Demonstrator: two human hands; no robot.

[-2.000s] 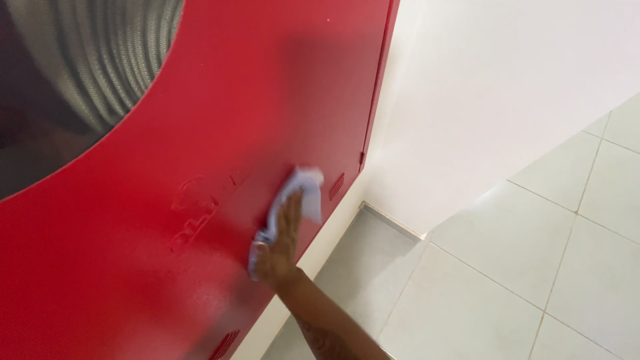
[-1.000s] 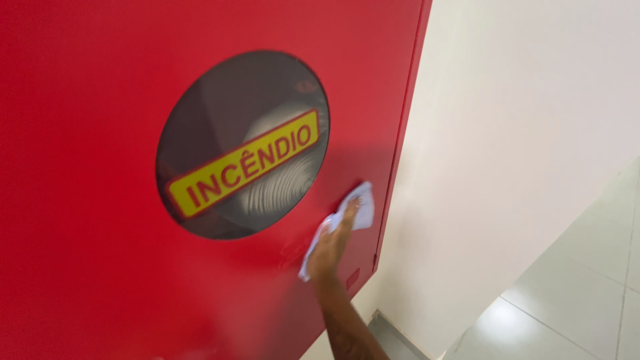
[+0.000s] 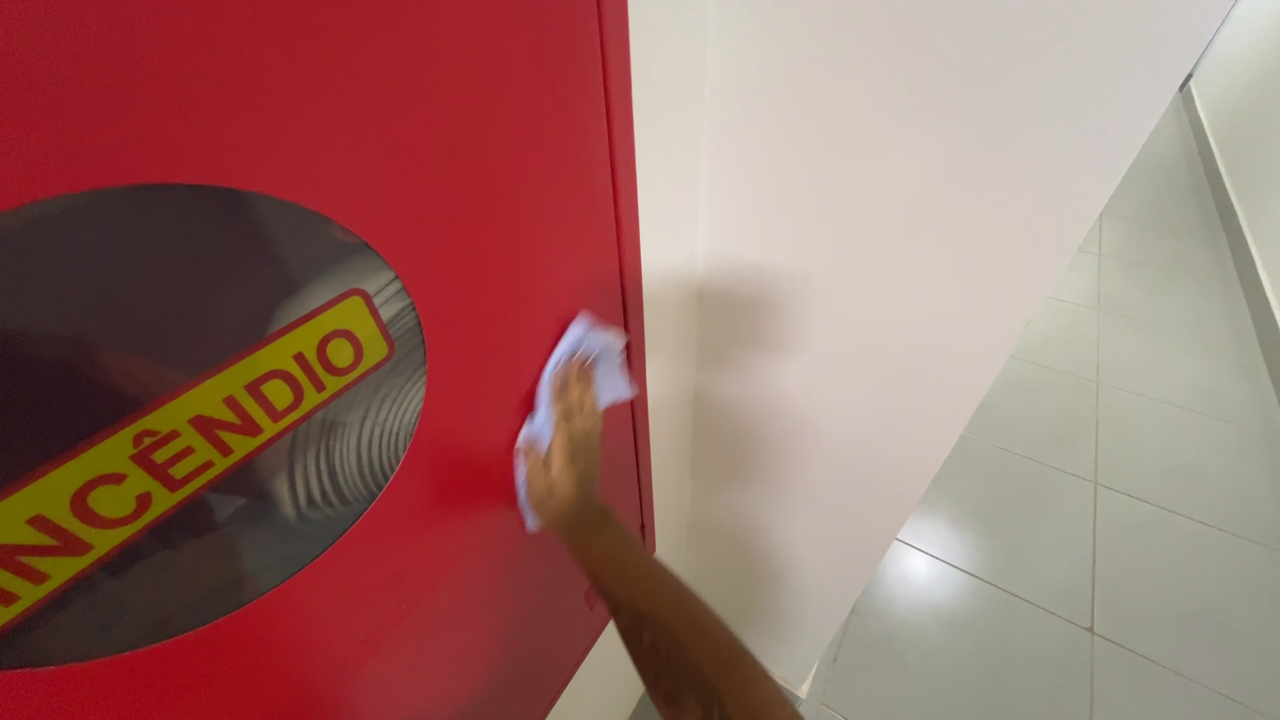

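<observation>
My right hand presses a light blue-white cloth flat against the red door of a fire hose cabinet, close to the door's right edge. Left of the hand is the door's round window, which bears a yellow sign reading "INCÊNDIO". Ridged coils, apparently a rolled hose, show behind the pane. Part of the cloth is hidden under my palm and fingers. My left hand is out of view.
A white wall adjoins the cabinet on the right and carries the arm's shadow. Beyond its slanted edge lies a pale tiled floor, with a baseboard along another wall at the far right.
My right hand, with the cloth, has moved up the door from its lower part near the embossed mark to beside the right edge. The view has shifted considerably.
</observation>
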